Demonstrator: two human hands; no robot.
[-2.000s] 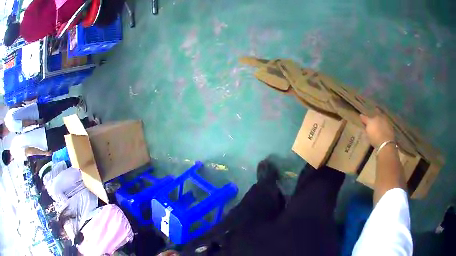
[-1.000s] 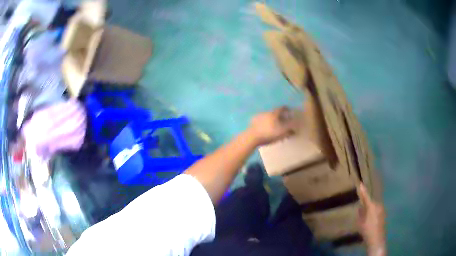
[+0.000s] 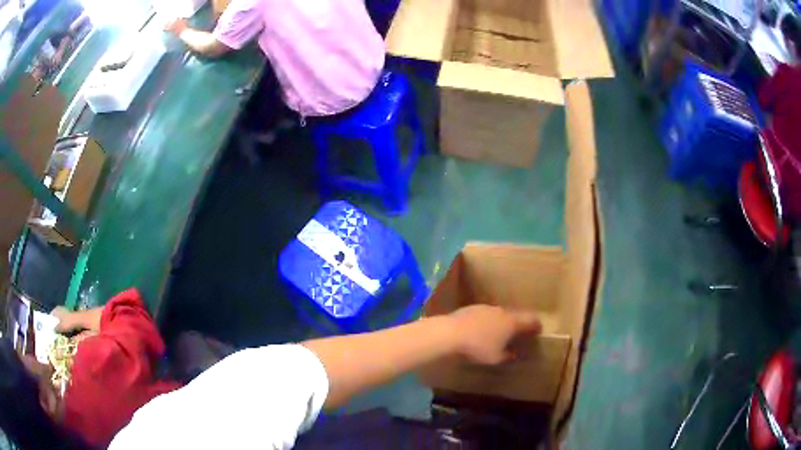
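Note:
My left hand (image 3: 496, 336) reaches in from the lower left on a white-sleeved arm. It is blurred and lies over the near rim of an open brown carton (image 3: 509, 369) on the floor. I cannot tell whether its fingers grip the rim. The carton looks empty where its inside shows. Flattened cartons (image 3: 584, 264) stand on edge, upright, along the carton's right side. My right hand is not in view.
Blue stools (image 3: 338, 259) stand left of the carton. A large open carton (image 3: 496, 123) is behind. A person in pink (image 3: 321, 53) sits at the green worktable (image 3: 145, 189). A person in red (image 3: 105, 378) is at lower left. Blue crates (image 3: 711, 119) stand upper right.
The view has swung toward the worktable. My left hand came in and now lies over the carton's near rim. My right hand, earlier on the flattened cartons, has left the view.

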